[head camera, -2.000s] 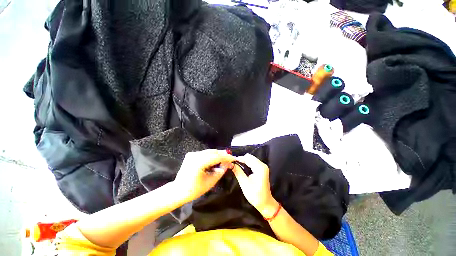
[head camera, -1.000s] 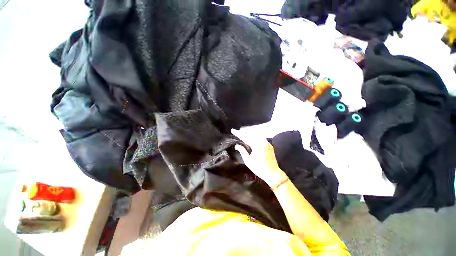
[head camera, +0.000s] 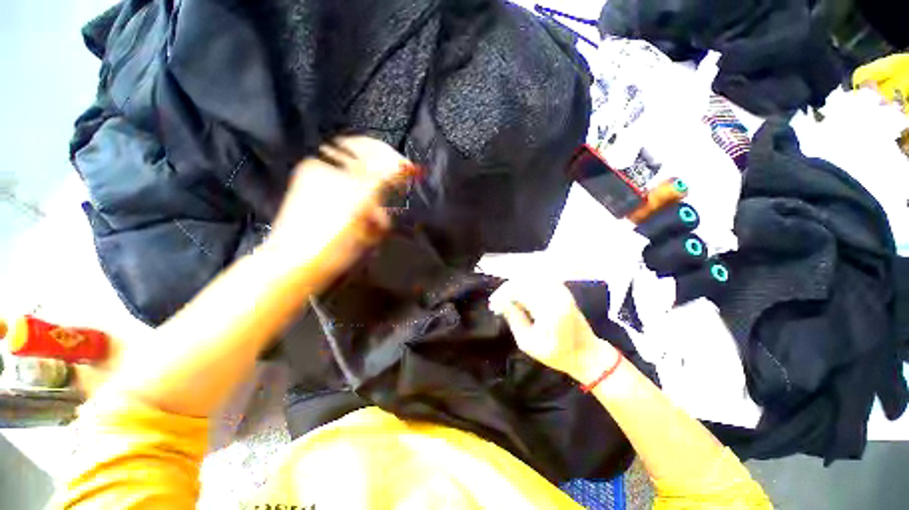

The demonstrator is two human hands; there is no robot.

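A dark coat [head camera: 506,100] with speckled rough shell and smooth black lining [head camera: 399,344] fills the left and centre and hangs over my lap. My right hand [head camera: 548,324] is at the lining in the centre, its fingertips closed on a fold of the cloth. My left hand [head camera: 344,194] is over the middle of the coat, raised and motion-blurred. Something small and red shows at its fingertips. Whether it holds a needle or thread cannot be made out.
Right of the coat lie a phone [head camera: 608,182], an orange cone [head camera: 658,202], black cones [head camera: 670,221] and a second dark garment [head camera: 797,289]. A red packet [head camera: 58,342] is at lower left. A blue basket [head camera: 598,493] shows below.
My left hand, out of sight one second ago, is now up over the coat; two seconds ago it was touching my right hand. The view has shifted, and my right hand remains at the lining.
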